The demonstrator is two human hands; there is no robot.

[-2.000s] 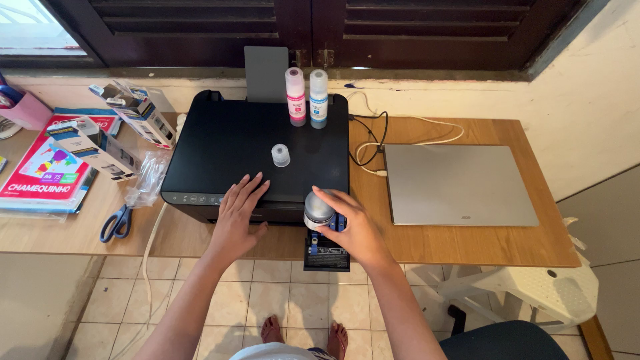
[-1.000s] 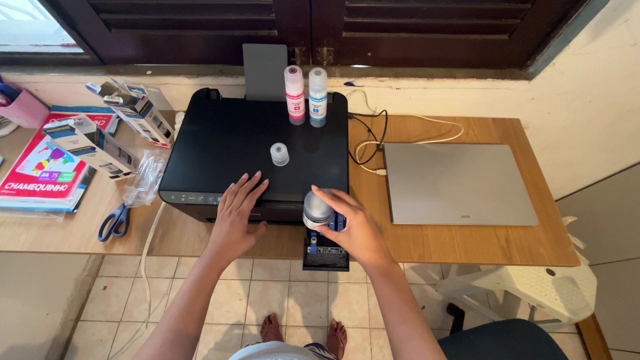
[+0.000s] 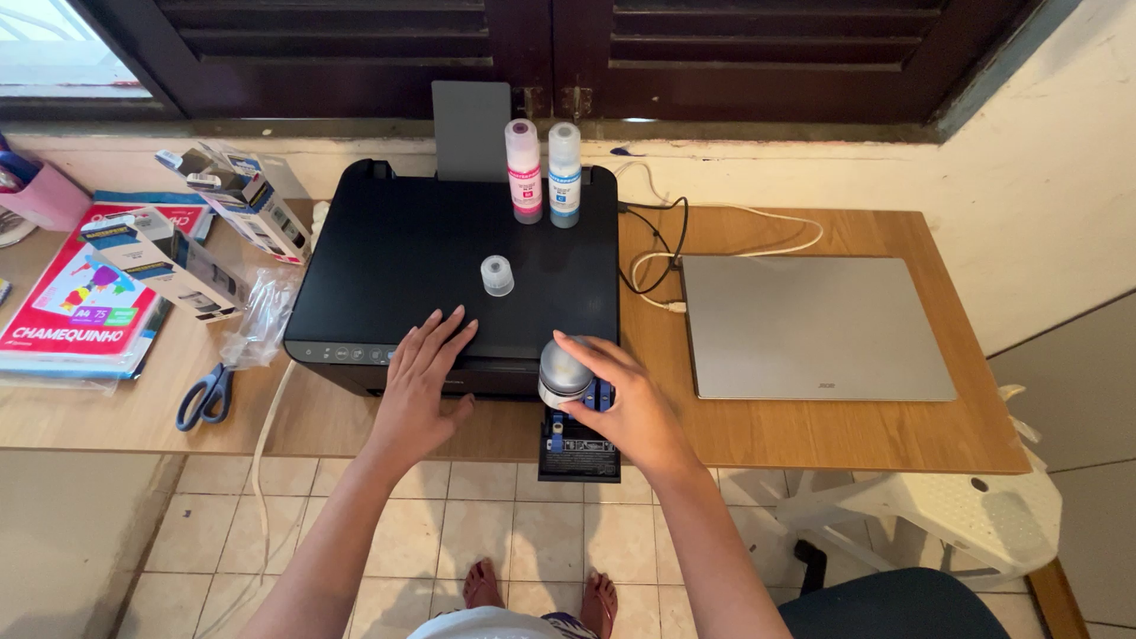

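Note:
My right hand (image 3: 626, 399) grips an upturned ink bottle (image 3: 566, 371) over the open ink tank compartment (image 3: 581, 457) at the printer's front right corner. The bottle's mouth is hidden. Fingers spread and holding nothing, my left hand (image 3: 424, 382) rests on the front edge of the black printer (image 3: 399, 257). A translucent bottle cap (image 3: 498, 276) sits on the printer lid. Behind it, a magenta ink bottle (image 3: 524, 173) and a cyan ink bottle (image 3: 564, 176) stand side by side near the lid's back edge.
A closed silver laptop (image 3: 816, 328) lies to the right, with cables (image 3: 661, 257) between it and the printer. On the left are opened ink boxes (image 3: 173, 266), a paper pack (image 3: 80, 293), a plastic wrapper (image 3: 262, 315), blue-handled scissors (image 3: 206, 398) and a pink holder (image 3: 49, 197).

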